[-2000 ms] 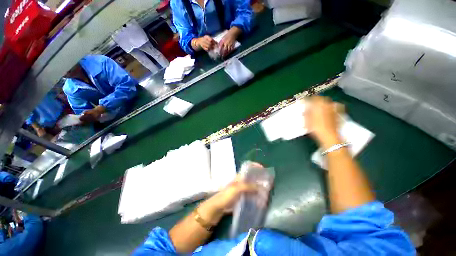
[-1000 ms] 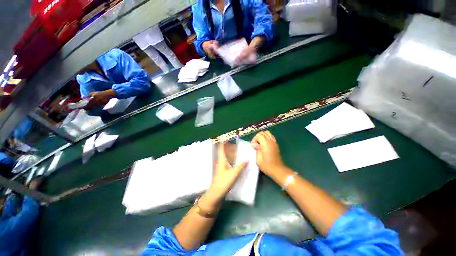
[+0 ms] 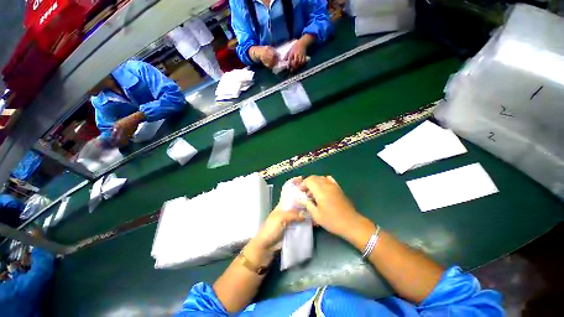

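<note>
A small whitish, partly see-through sleeve is held between both hands above the green bench. My left hand grips its left side around the middle. My right hand has its fingers on the upper end. The fingers cover part of the sleeve, and I cannot tell how far a card sits inside. A neat white stack lies just left of my hands. Loose white cards lie fanned at the right, with a single white card below them.
A large cloudy plastic pack with handwritten numbers stands at far right. A chipped metal strip divides the bench from the green belt. Several pieces lie on the belt. People in blue smocks work across it, and a blue sleeve shows at lower left.
My hands have closed together around the sleeve, which was spread flat between them a second ago. The belt pieces have moved left. The loose cards at right look unchanged.
</note>
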